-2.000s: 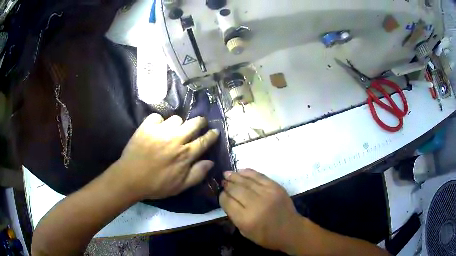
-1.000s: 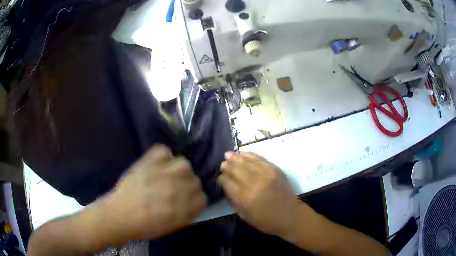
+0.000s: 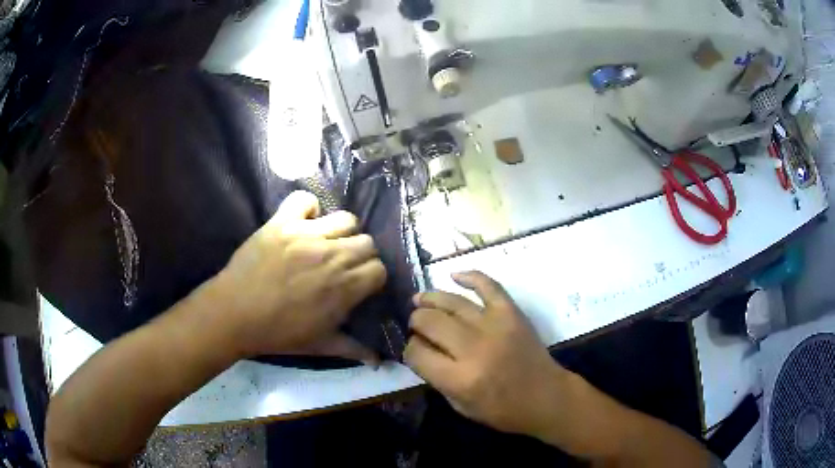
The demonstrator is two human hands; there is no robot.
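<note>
Dark brown-black trousers cloth [image 3: 183,201] lies over the left of the table, its edge running under the sewing machine head [image 3: 394,91]. A whitish stitched seam edge [image 3: 412,238] runs from the needle area toward me. My left hand [image 3: 307,274] lies on the cloth with fingers curled, gripping a fold near the seam. My right hand [image 3: 476,352] is at the cloth's right edge, fingertips on the seam edge, index finger raised. The needle tip is too small to make out.
Red-handled scissors [image 3: 700,196] lie right on the machine bed. A white oval plate [image 3: 295,137] stands left of the machine head. Small tools [image 3: 792,160] lie at the far right. A grey fan-like unit [image 3: 806,411] is at lower right. The table has a printed ruler edge.
My left hand has moved up from its blurred lower position and the cloth is flatter again. The right hand's index finger has lifted and spread away from the others.
</note>
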